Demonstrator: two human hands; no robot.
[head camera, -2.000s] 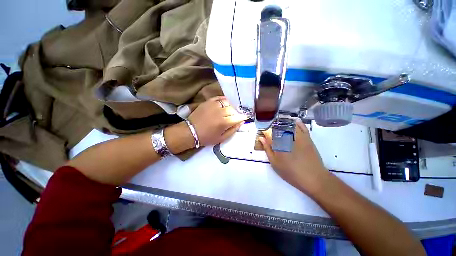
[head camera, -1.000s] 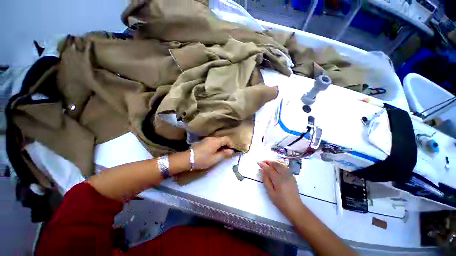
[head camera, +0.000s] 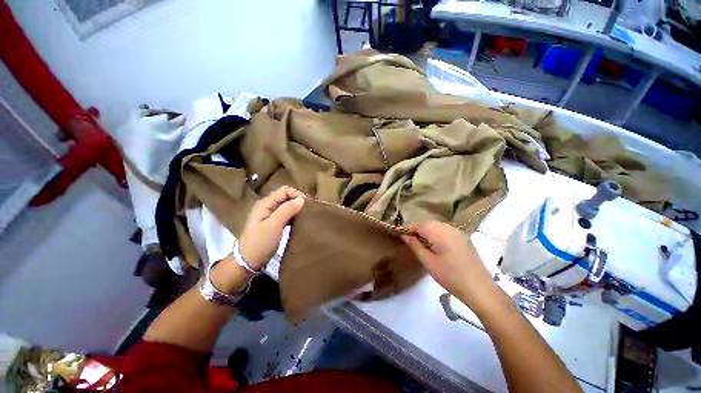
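The tan jacket (head camera: 330, 246) lies bunched across the table's left side, with one panel held up in front of me. My left hand (head camera: 269, 224) pinches the panel's top edge at its left end. My right hand (head camera: 440, 249) pinches the same edge further right. The edge with a thin dotted line, which looks like the zipper (head camera: 350, 213), runs taut between my hands. The panel hangs down past the table's front edge. White lining (head camera: 209, 234) and black trim (head camera: 171, 188) show at the left. The sewing machine (head camera: 557, 238) stands right of my hands, apart from the panel.
Cut tan pieces (head camera: 607, 157) lie behind the machine. A black phone (head camera: 636, 361) is at the lower right. A ruler-marked edge (head camera: 384, 345) borders the table front. Another white table (head camera: 530, 31) stands at the back, with a blue bin (head camera: 570, 63) under it. A red pipe (head camera: 84, 142) runs at the left.
Both hands have moved away from the needle area and lifted the jacket edge, stretching it between them. The view has swung left and back, so the machine appears further right and smaller.
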